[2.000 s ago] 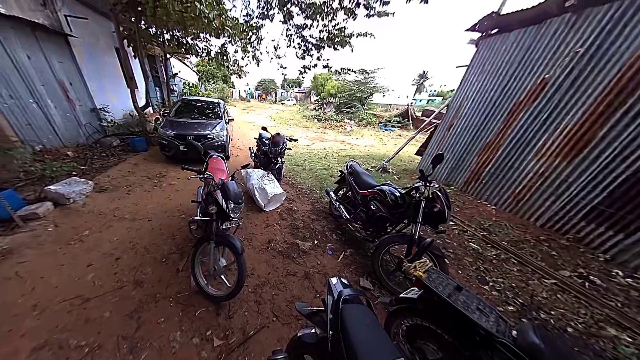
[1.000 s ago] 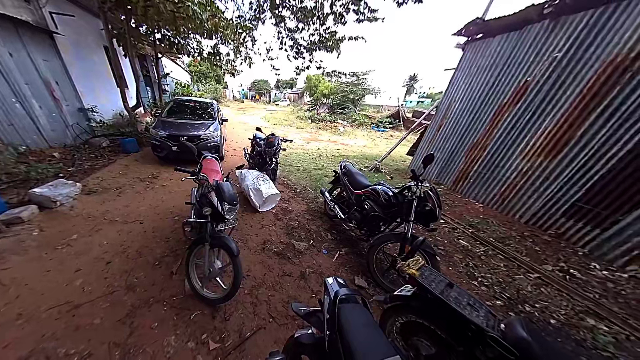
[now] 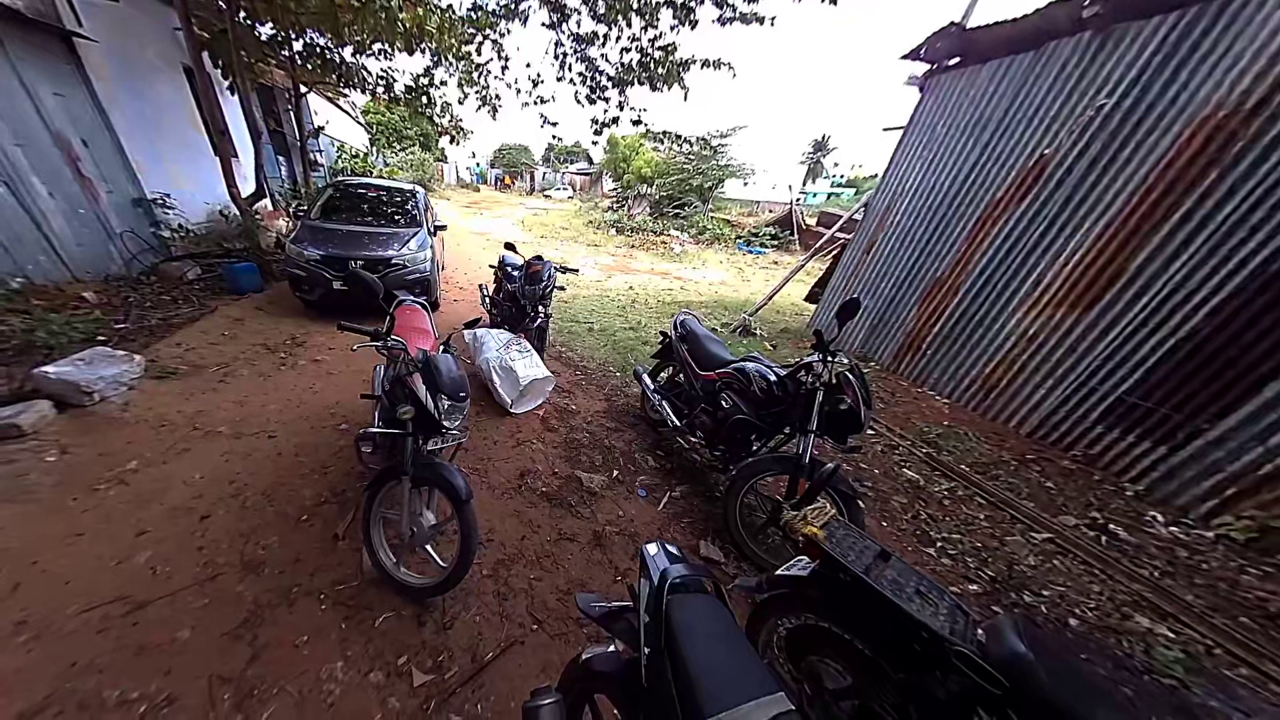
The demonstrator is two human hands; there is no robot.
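Note:
Neither of my hands is in view. A motorcycle with a red seat (image 3: pixel 413 328) stands left of centre, its front wheel turned toward me. Behind it and to the right, a white woven sack (image 3: pixel 508 368) lies on the dirt, close to the front wheel of a dark motorcycle (image 3: pixel 525 290). A black motorcycle (image 3: pixel 740 385) is parked right of centre. At the bottom edge are the black seat of a motorcycle (image 3: pixel 712 640) and, beside it, a two-wheeler with a flat dark rear carrier (image 3: pixel 900 575); yellow rope (image 3: pixel 808 519) shows at the carrier's end.
A dark grey car (image 3: pixel 362 243) is parked at the back left, near a blue container (image 3: pixel 242 278). Stone blocks (image 3: pixel 88 375) lie at the left edge. A rusty corrugated metal wall (image 3: pixel 1060 250) borders the right side, with long thin poles (image 3: pixel 1010 500) on the ground along it.

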